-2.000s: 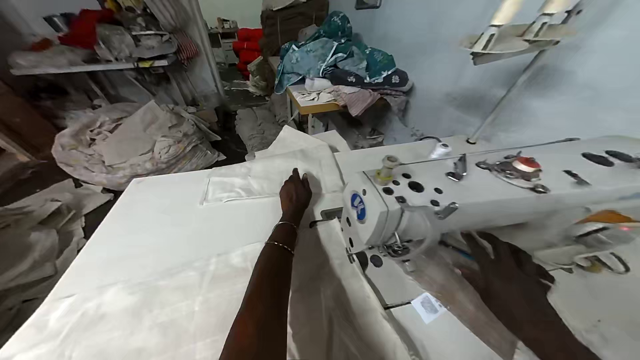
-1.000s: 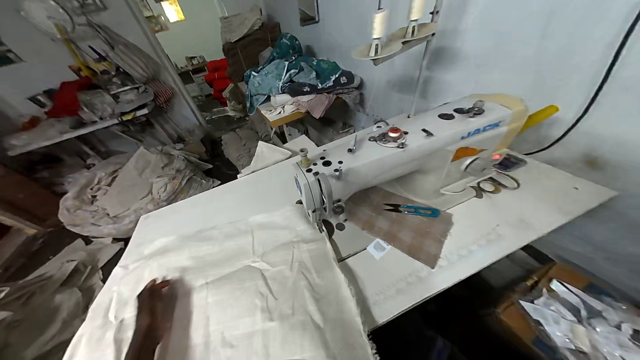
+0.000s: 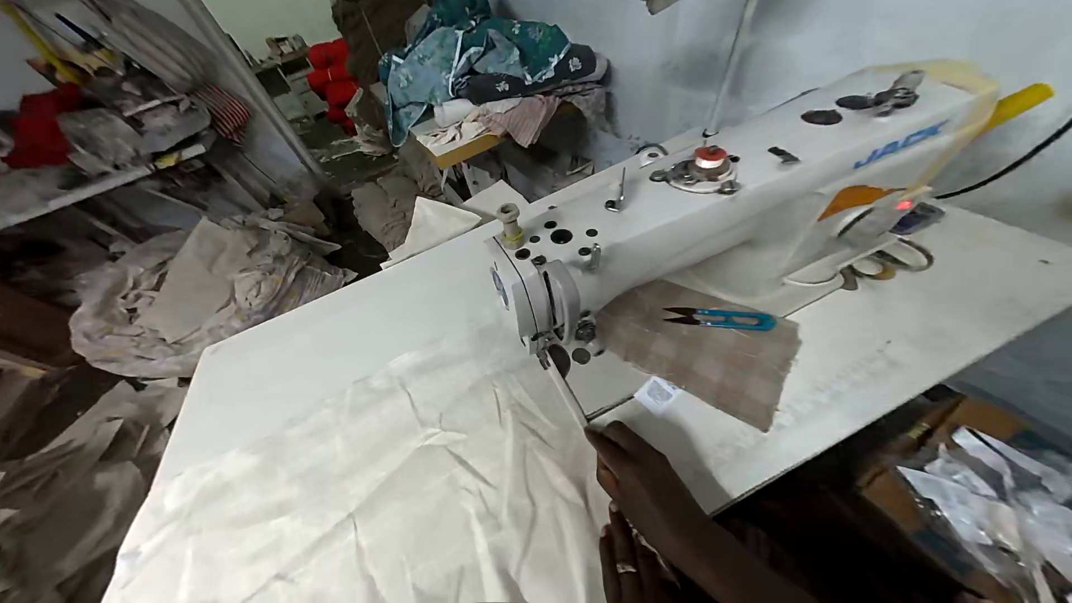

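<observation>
A wide cream cloth point(image 3: 402, 486) spreads over the left part of the white sewing table, its folded right edge running up to the needle area of a Jack sewing machine point(image 3: 703, 218). My right hand point(image 3: 649, 477) pinches that edge a little below the presser foot point(image 3: 546, 356). Just under it is my left hand point(image 3: 626, 557), with a ring on one finger, at the same edge; its fingertips are partly hidden, so its hold is unclear. Blue-handled thread snips point(image 3: 720, 318) lie on a brown checked cloth piece point(image 3: 712, 360) beside the machine head.
A small printed paper point(image 3: 657, 394) lies near the needle plate. Below the table's right side stands a cardboard box point(image 3: 930, 469) of plastic-wrapped things. A large cloth bundle point(image 3: 201, 293) sits on the floor at left. Folded fabrics point(image 3: 494, 67) are piled on a small table behind.
My left hand has moved from the left part of the cream cloth to its right edge. My right hand, out of view one second ago, is now at that edge. The view has moved closer.
</observation>
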